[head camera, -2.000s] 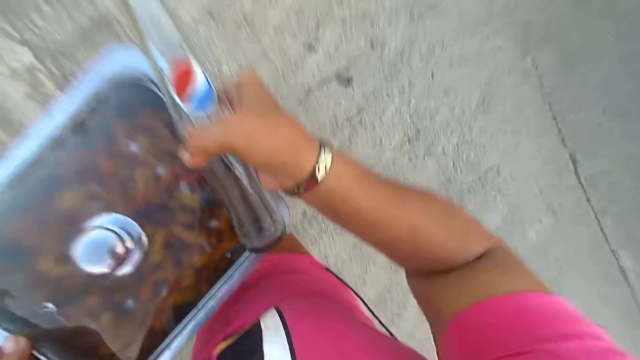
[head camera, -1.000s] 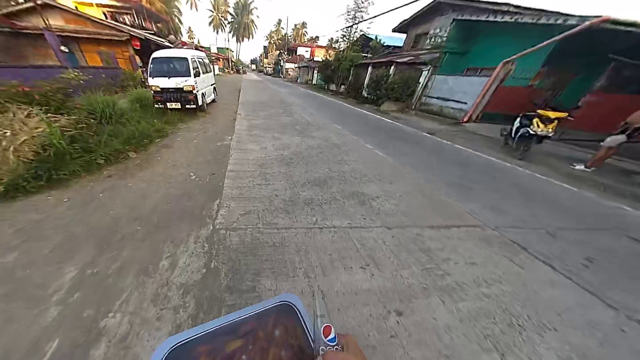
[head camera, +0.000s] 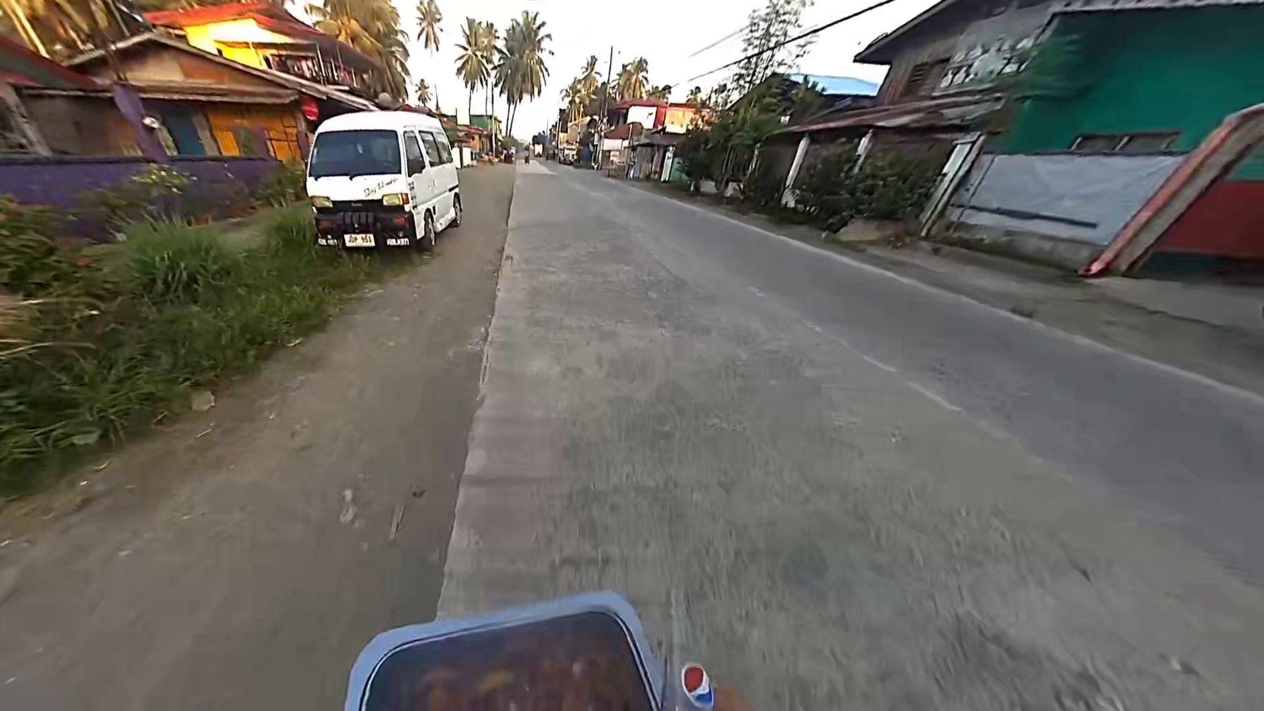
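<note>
A rectangular container (head camera: 513, 620) with a pale blue rim and a dark see-through top shows at the bottom edge, with reddish-brown contents blurred beneath. Against its right side stands a clear Pepsi bottle (head camera: 695, 686), mostly cut off by the frame. A small part of my right hand (head camera: 729, 699) shows at the bottle's right side, closed around it. My left hand is out of view.
A concrete road (head camera: 671, 415) runs ahead, with a dirt shoulder (head camera: 326, 434) on its left. A white van (head camera: 385, 178) is parked on that shoulder beside tall grass (head camera: 188, 286). Houses, a leaning post (head camera: 1175, 193) and bushes line the right side.
The view has swung up from the container and my arm to the road. Since one second ago, the van appears nearer, and the parked motorcycle and the person at right are out of view.
</note>
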